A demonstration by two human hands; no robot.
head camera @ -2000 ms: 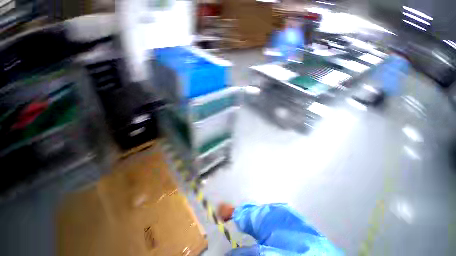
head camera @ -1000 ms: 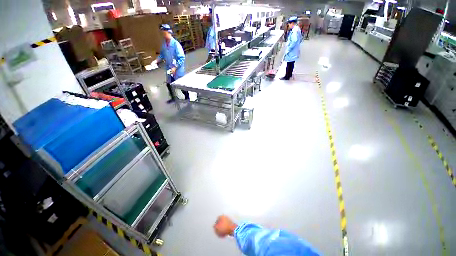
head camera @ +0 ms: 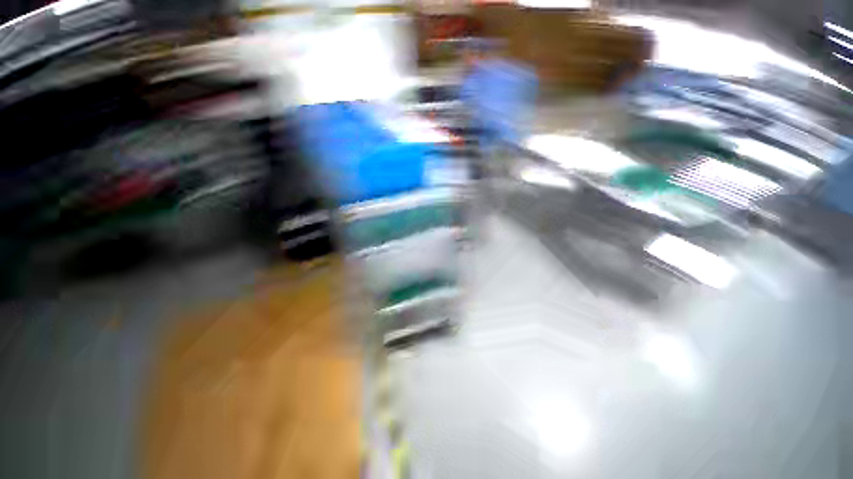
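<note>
Neither of my hands is in the picture, and the whole view is strongly blurred. Nearest in front of me, a flat brown cardboard piece [head camera: 262, 384] lies on the floor at the lower left. Beyond it stands a trolley [head camera: 402, 262] with green shelves and a blue thing [head camera: 365, 159] on top. No coil or tape in a hand can be seen.
Black-and-yellow floor tape [head camera: 388, 421] runs beside the cardboard. A conveyor line [head camera: 673, 187] stands at the right. A person in blue [head camera: 500, 98] is behind the trolley. Dark, blurred equipment [head camera: 122, 168] fills the left.
The view has swung to the left and blurred. The trolley now stands nearer the middle, and the cardboard shows more fully. The hand and blue sleeve at the bottom have left the picture.
</note>
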